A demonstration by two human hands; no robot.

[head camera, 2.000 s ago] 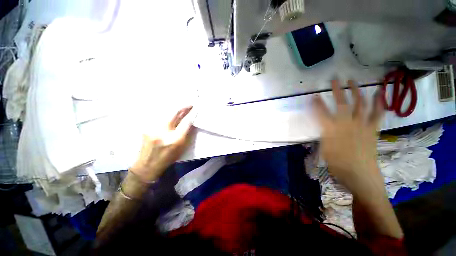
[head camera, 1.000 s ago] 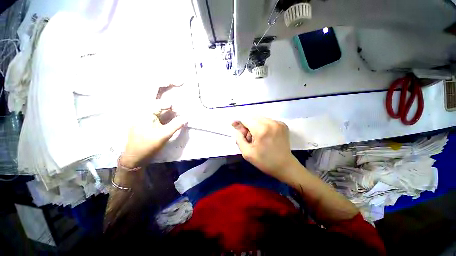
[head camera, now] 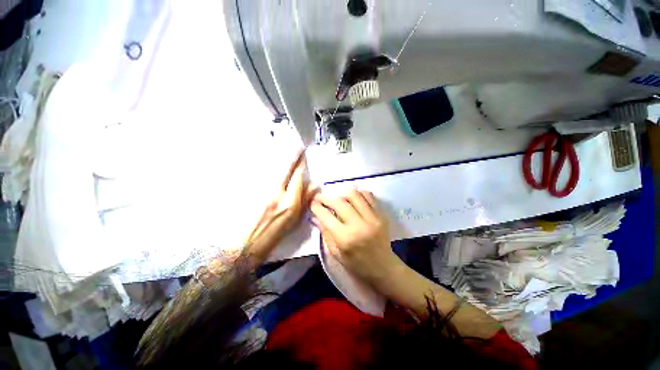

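Observation:
A narrow white fabric piece (head camera: 349,283) runs from under my hands, over the table's front edge, and hangs towards my lap. My left hand (head camera: 281,215) lies on the piece's left side, its fingers pointing up towards the needle area. My right hand (head camera: 354,230) pinches the piece with thumb and fingers, just right of the left hand. Both hands are close below the sewing machine head (head camera: 289,65). The needle and presser foot are hidden by the head and glare.
A dark phone with a teal edge (head camera: 425,110) lies under the machine arm. Red scissors (head camera: 551,165) and a tan-framed object (head camera: 622,148) lie right. Stacked white pieces (head camera: 54,195) are at left. A heap of pale pieces (head camera: 532,264) sits below the table's right edge.
My hands have come together and moved up to the machine head. The fabric piece, earlier stretched along the table, now hangs over the front edge. The view has shifted.

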